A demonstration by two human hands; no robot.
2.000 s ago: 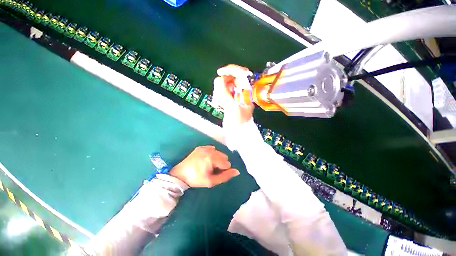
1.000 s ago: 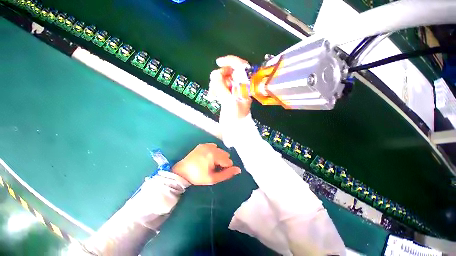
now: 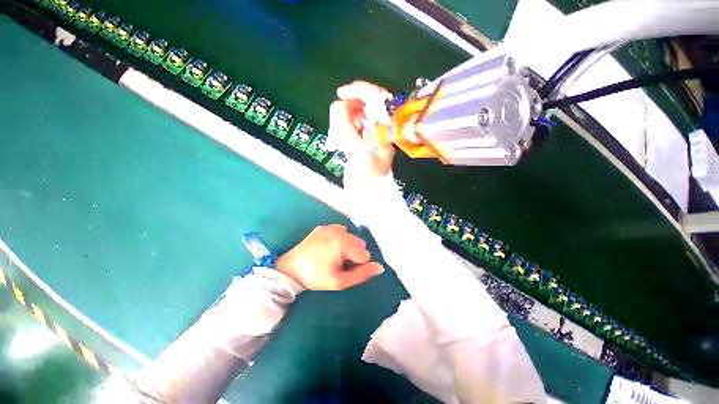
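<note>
A row of small green circuit boards (image 3: pixel 280 123) runs diagonally along the near edge of the dark green conveyor. My right hand (image 3: pixel 364 130) grips the front end of a silver ribbed tool (image 3: pixel 477 114) with an orange collar, above the row. The tool's tip and the boards under my hand and sleeve are hidden. My left hand (image 3: pixel 331 259) rests loosely curled on the teal mat, with nothing seen in it. A blue wrist strap (image 3: pixel 258 249) is on my left wrist.
A pale rail (image 3: pixel 229 146) borders the dark conveyor (image 3: pixel 504 189). A thick pale curved tube (image 3: pixel 623 33) and black cables (image 3: pixel 631 88) run to the tool from the right. A white ribbed item (image 3: pixel 638 391) is at the bottom right.
The row of boards has shifted slightly toward the lower right. My right hand and the tool have moved slightly up and left. My left hand has barely moved.
</note>
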